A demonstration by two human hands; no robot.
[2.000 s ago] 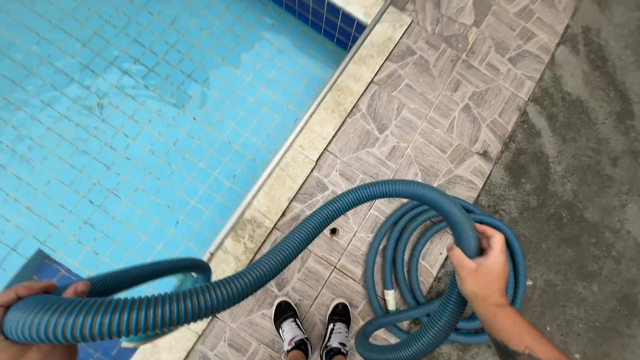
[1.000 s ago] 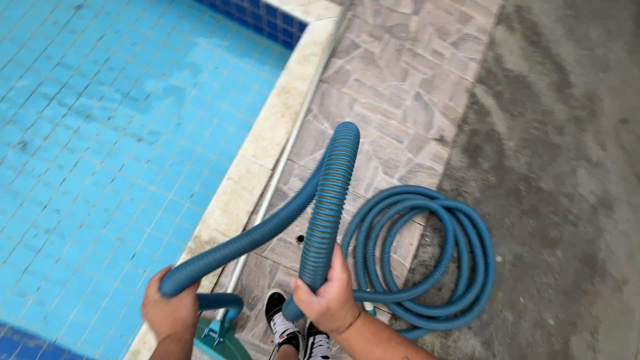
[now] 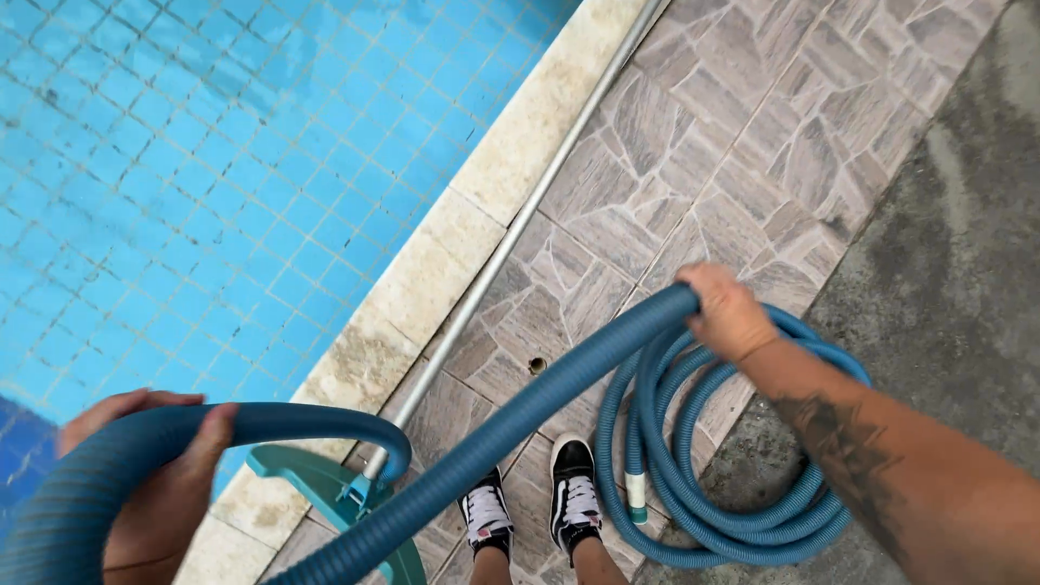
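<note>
My left hand (image 3: pixel 166 479), at the lower left over the pool's edge, is closed around a blue corrugated pool hose (image 3: pixel 504 414). Further right, my right hand (image 3: pixel 727 313) grips another stretch of the same hose. From my left hand the hose bends down to a green pool vacuum head (image 3: pixel 325 491), which has a metal pole (image 3: pixel 520 219) joined to it. A coil of the hose (image 3: pixel 756 524) lies on the ground below my right hand, with a white and green cuff (image 3: pixel 636 496) at its inner left side.
The tiled pool (image 3: pixel 227 179) fills the upper left, bordered by a pale stone coping (image 3: pixel 455 244). Patterned paving tiles (image 3: pixel 650 162) run beside it, with a small round hole (image 3: pixel 537 366). Rough concrete (image 3: pixel 959 268) lies at the right. My two sneakers (image 3: pixel 574 487) stand at the bottom centre.
My hands were close together one second ago and are now wide apart, the right one further right and the left one further left. The raised hose loop between them has become a long slanting stretch.
</note>
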